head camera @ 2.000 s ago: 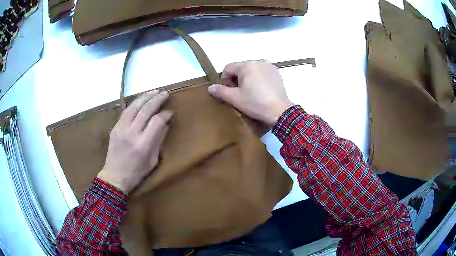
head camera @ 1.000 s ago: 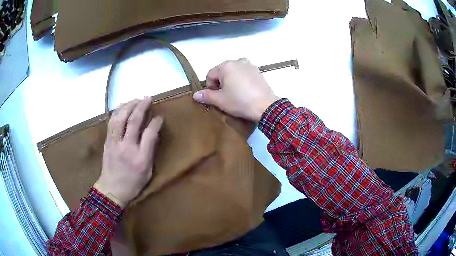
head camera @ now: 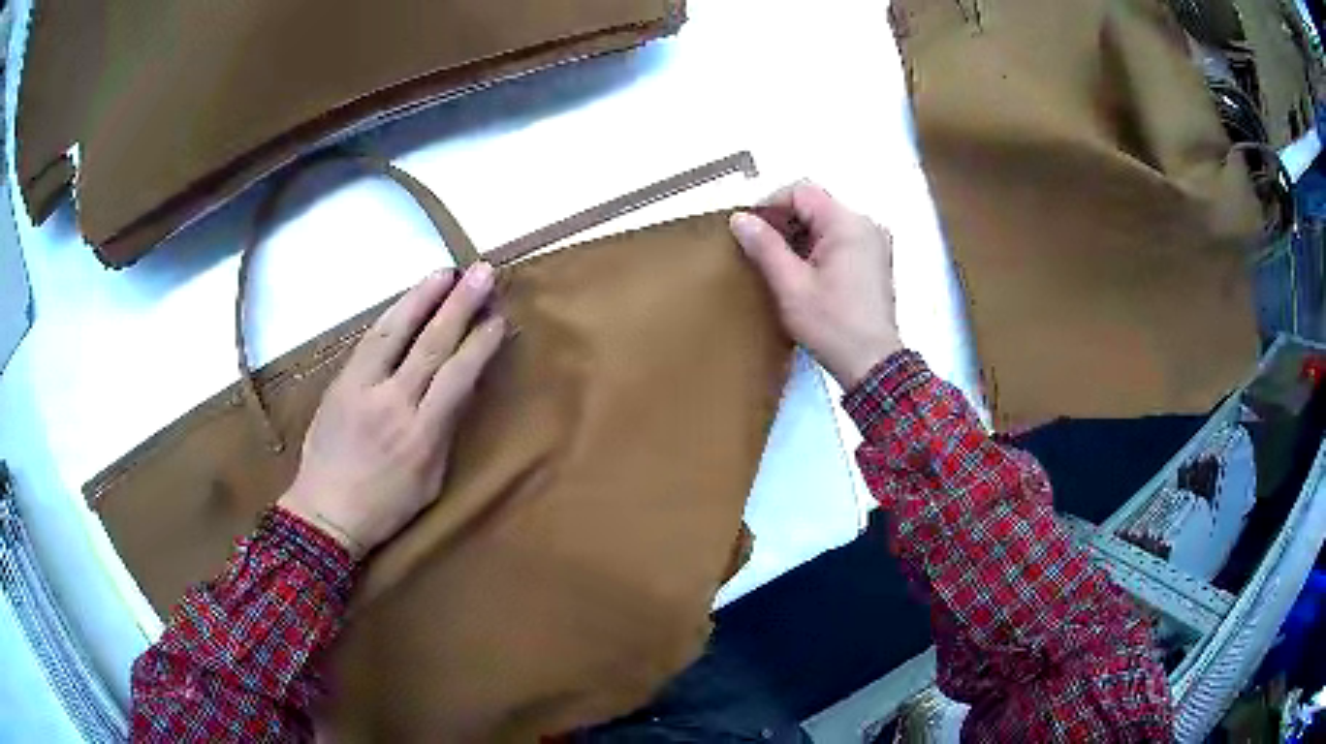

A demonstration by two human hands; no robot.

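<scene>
A large brown outer panel (head camera: 582, 393) lies in front of me over a white lining panel (head camera: 814, 480). Its arched handle (head camera: 415, 196) stands out beyond the top edge. A narrow brown top facing (head camera: 640, 201) shows behind the panel's top edge and runs apart from it toward the right. My left hand (head camera: 400, 400) lies flat on the panel, fingertips at the top edge by the handle's right end. My right hand (head camera: 829, 284) pinches the panel's top right corner between thumb and fingers.
A stack of assembled panels (head camera: 364, 73) lies beyond the work at upper left. A stack of outer panels (head camera: 1091, 247) lies at the right, with bunched handles behind. A white lining stack (head camera: 44, 625) is at the left edge. A metal frame (head camera: 1149, 574) shows at lower right.
My right hand has moved right from the handle's end to the panel's corner, and the panel's right part is drawn out straighter. My left fingers now reach the handle's right end. The view has shifted.
</scene>
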